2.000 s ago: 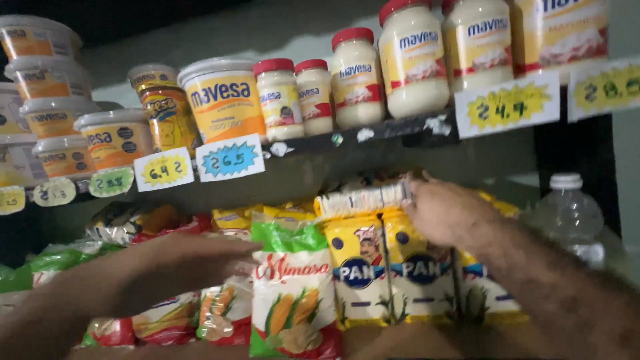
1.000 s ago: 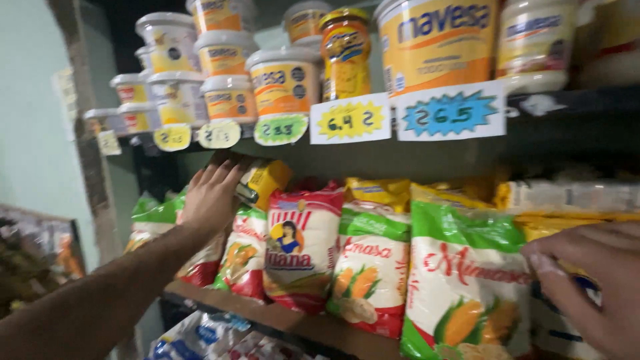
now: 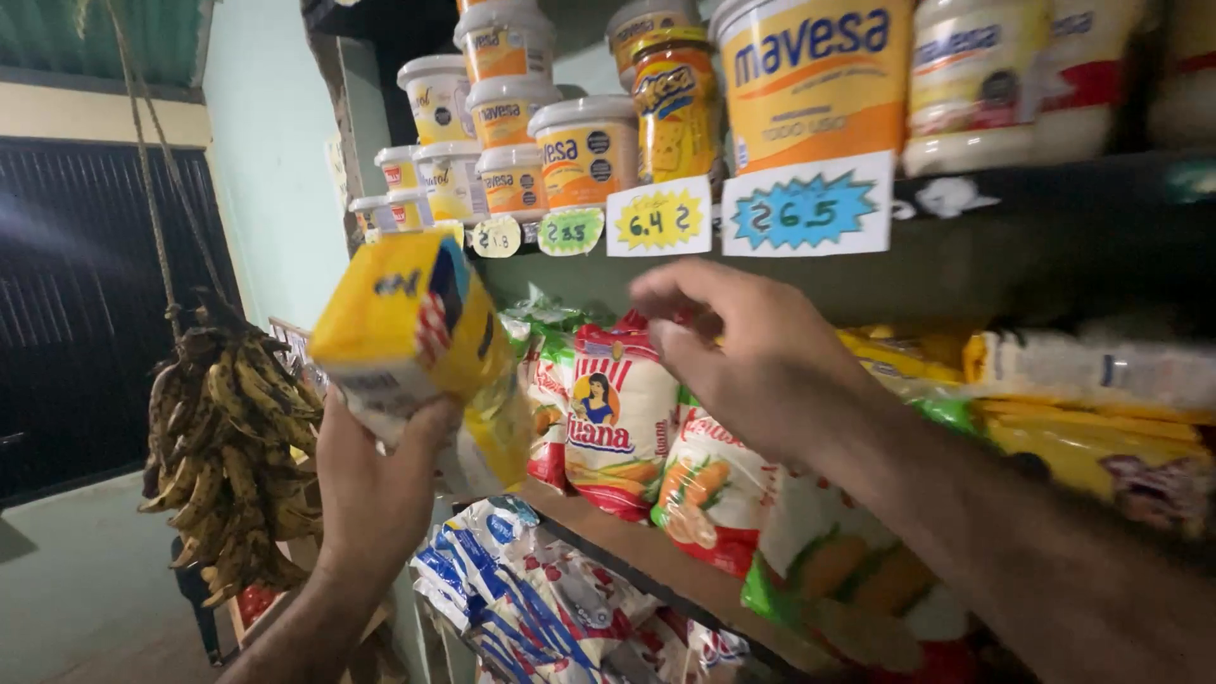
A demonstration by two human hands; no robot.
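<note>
My left hand holds a yellow packet with a white underside, lifted in front of the shelf at left of centre. My right hand reaches across the shelf with bent fingers and nothing seen in it. Behind its fingertips stands a red and white Juana flour bag. A green, white and red Mimasa bag is just below that hand, and another Mimasa bag sits partly behind my right forearm. Yellow packets lie at the right, one of them on its side on top.
The upper shelf holds stacked Mavesa tubs, a large tub, jars and handwritten price cards along its edge. Blue and white bags fill the space below. Bananas hang from a rope at the left.
My left hand has lifted the yellow packet off the flour row, where it touched it a second ago. My right hand has moved left, over the Mimasa bags. The view has swung left.
</note>
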